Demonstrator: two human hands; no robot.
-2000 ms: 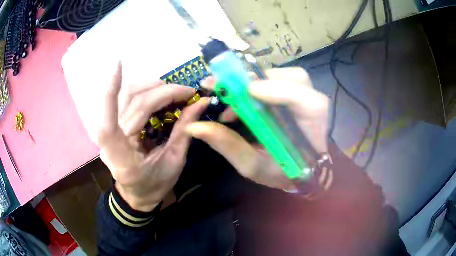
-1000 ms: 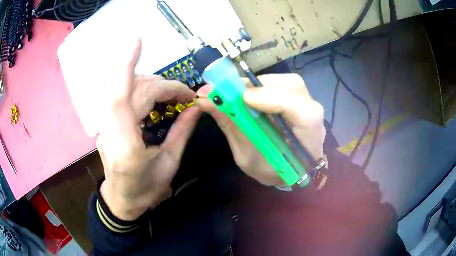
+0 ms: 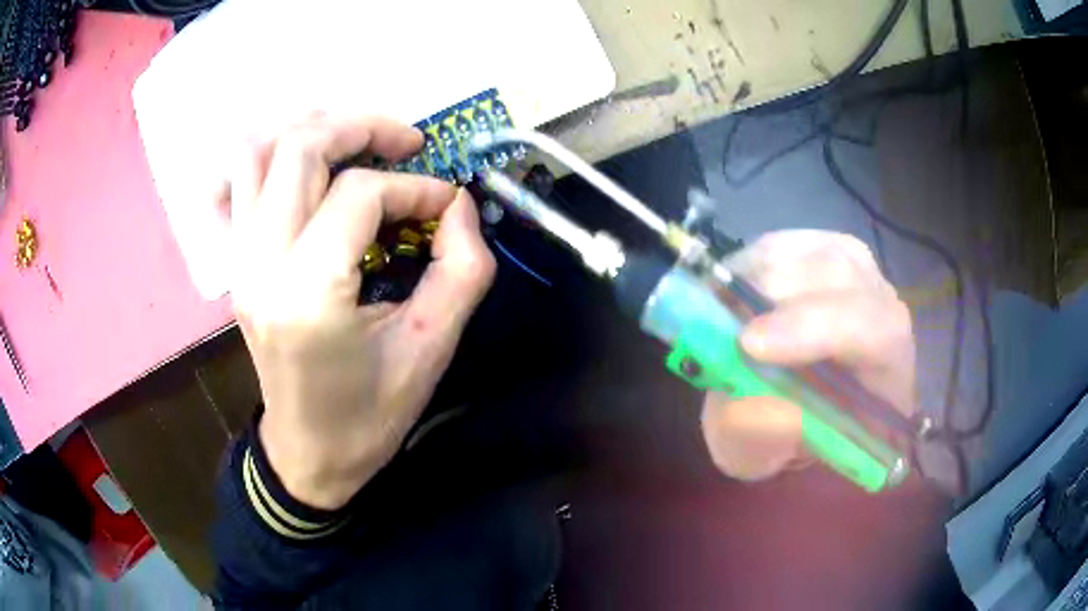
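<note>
My right hand (image 3: 811,346) is shut on the green and clear handle of the soldering iron (image 3: 764,382). Its metal barrel and the bent solder feed tube (image 3: 585,173) point up-left to the PCB panel (image 3: 465,129), with the tip close to the panel's front edge. My left hand (image 3: 346,287) is at the panel's front edge, thumb and index fingertips pinched together there; what they pinch is hidden. Yellow components (image 3: 406,242) show between its fingers, below the panel. A pale round component (image 3: 492,211) is at the panel edge.
The white work pad (image 3: 358,60) lies under the panel. On the pink mat (image 3: 119,298) at left are a small yellow pile (image 3: 26,244), tweezers (image 3: 12,358) and black knobbly strips (image 3: 36,48). Black cables (image 3: 954,239) loop at right, beyond the tan worktop (image 3: 668,48).
My right hand has moved right and down, away from my left fingertips, and the iron's barrel now points at the panel. My left fingertips have moved slightly up to the panel edge.
</note>
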